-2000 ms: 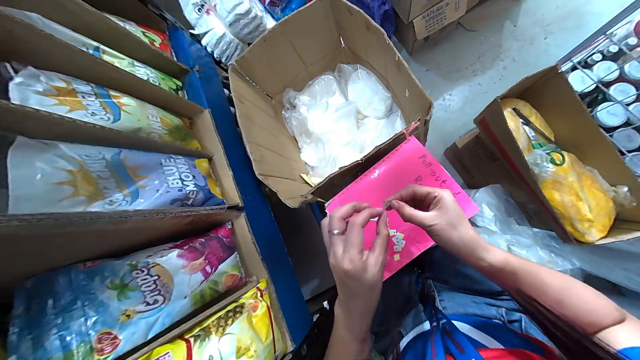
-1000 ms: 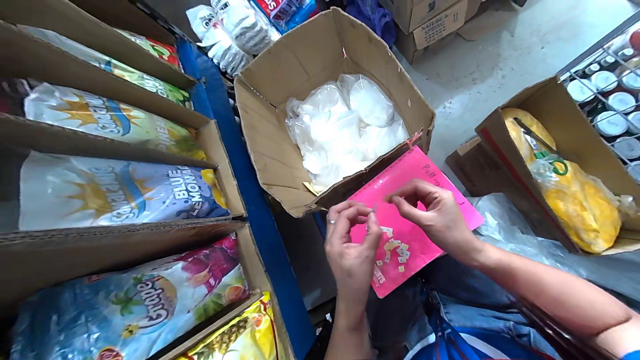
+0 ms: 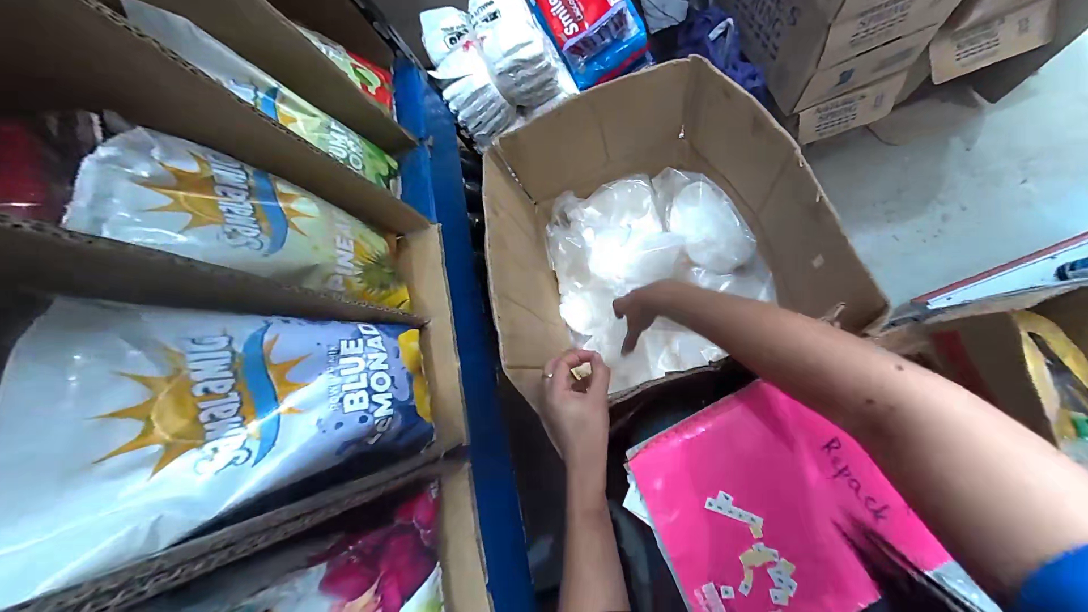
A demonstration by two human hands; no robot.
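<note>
My right hand (image 3: 642, 310) reaches over the cardboard box (image 3: 523, 272), its fingers pointing down at the clear plastic bags of white contents (image 3: 629, 246). Whether those fingers hold anything cannot be told. At the box's near left edge, my left hand (image 3: 578, 382) pinches a small pale paper piece (image 3: 581, 371) between thumb and fingers. Below my right forearm lies a bright pink folder (image 3: 722, 459) with handwriting on it. Several small white and yellowish label pieces (image 3: 756, 557) are scattered over its lower part.
Drink-mix pouches (image 3: 246, 399) stand in cardboard compartments at the left, beside a blue shelf edge (image 3: 484, 476). Bundled white items (image 3: 501, 68) and a red and blue pack (image 3: 586, 34) sit behind the box. Stacked cartons (image 3: 850, 68) are at the upper right, another open box (image 3: 986, 340) at the right.
My right hand has moved from above the pink folder into the cardboard box. My left hand has moved to the box's near edge. The view has shifted closer to the box.
</note>
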